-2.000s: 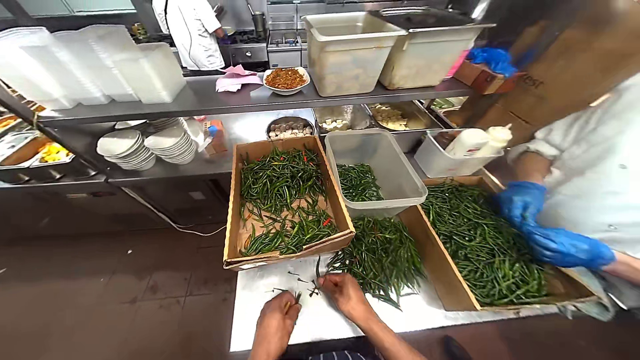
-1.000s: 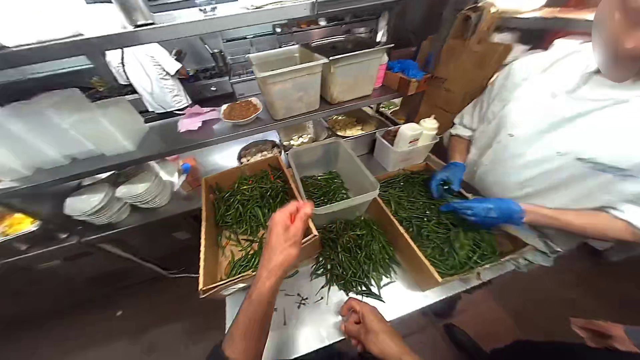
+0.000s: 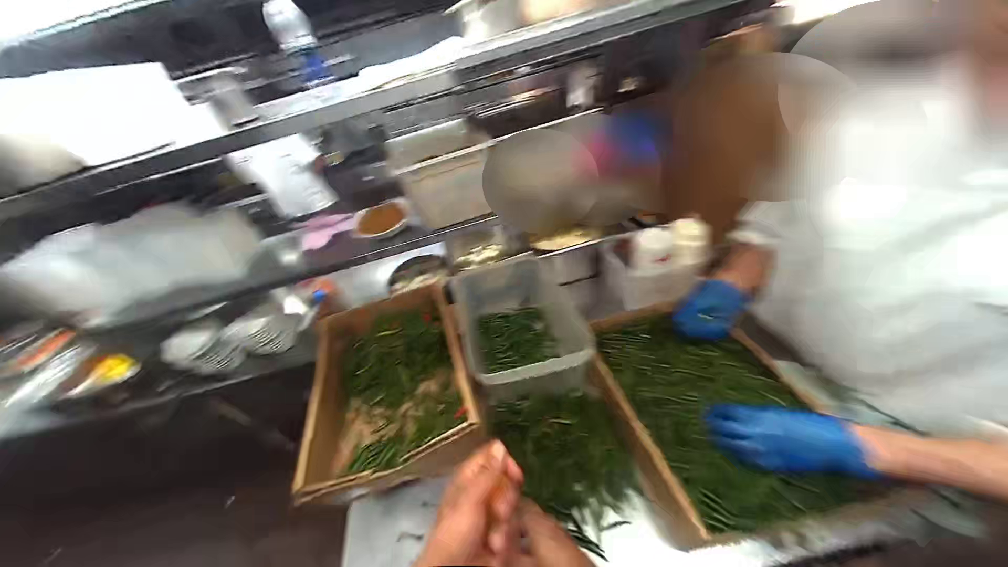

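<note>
My left hand (image 3: pixel 476 504) and my right hand (image 3: pixel 539 535) are close together, apparently touching, above the near edge of the worktop (image 3: pixel 386 520). Blur hides whether anything is between their fingers. Just behind them lies a loose heap of green chillies (image 3: pixel 563 449). To the left, a cardboard box (image 3: pixel 315 417) holds green chillies with a few red ones. Behind the heap stands a translucent plastic tub (image 3: pixel 579 354) with green chillies in its bottom. A larger cardboard box (image 3: pixel 646 441) of green chillies is on the right.
Beside the right box stands a co-worker in white, blue-gloved hands (image 3: pixel 787 441) over the chillies. A steel shelf (image 3: pixel 354 264) crosses behind, with a bowl of brown food (image 3: pixel 381 219) and plastic tubs (image 3: pixel 445 185). Squeeze bottles (image 3: pixel 652 250) stand in a white container; stacked plates (image 3: pixel 264 327) are at left.
My left hand has come down from over the left box to beside my right hand. The co-worker's gloved hands have moved farther apart. The view has swung and is blurred.
</note>
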